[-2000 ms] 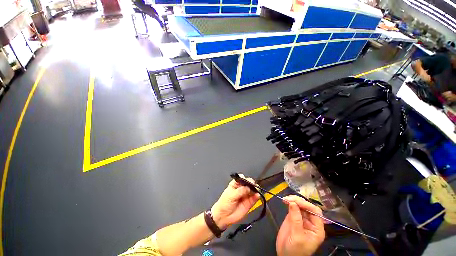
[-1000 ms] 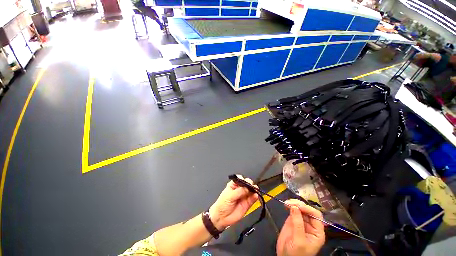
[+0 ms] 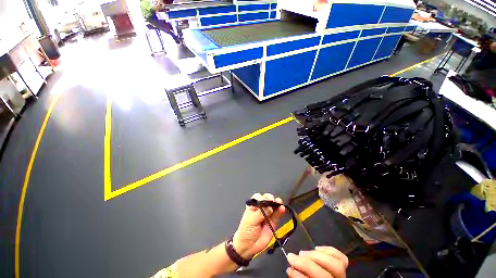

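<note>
My left hand [image 3: 255, 225], with a dark band on the wrist, holds a folded black strap [image 3: 294, 218] near its end. The strap curls down to the right of the fingers, with a small fitting low on it. My right hand [image 3: 318, 263], cut off by the bottom edge, holds a thin shiny rod [image 3: 275, 235]. The rod slants up and left to the strap at my left fingers; whether its tip touches is unclear. A large black strap pile [image 3: 380, 136] with silver glints lies on a side table to the right.
A blue tub [image 3: 472, 217] with a yellow disc [image 3: 487, 189] and a pale stick [image 3: 484, 233] is at the lower right. A blue-and-white machine [image 3: 288, 68] and a small metal stand [image 3: 186, 103] are ahead. Yellow lines cross the grey floor. A person's dark sleeve shows far right.
My right hand has moved down and left, and the rod now stands much steeper. The left hand has turned the strap, which curls closer to the fingers. The view has shifted slightly.
</note>
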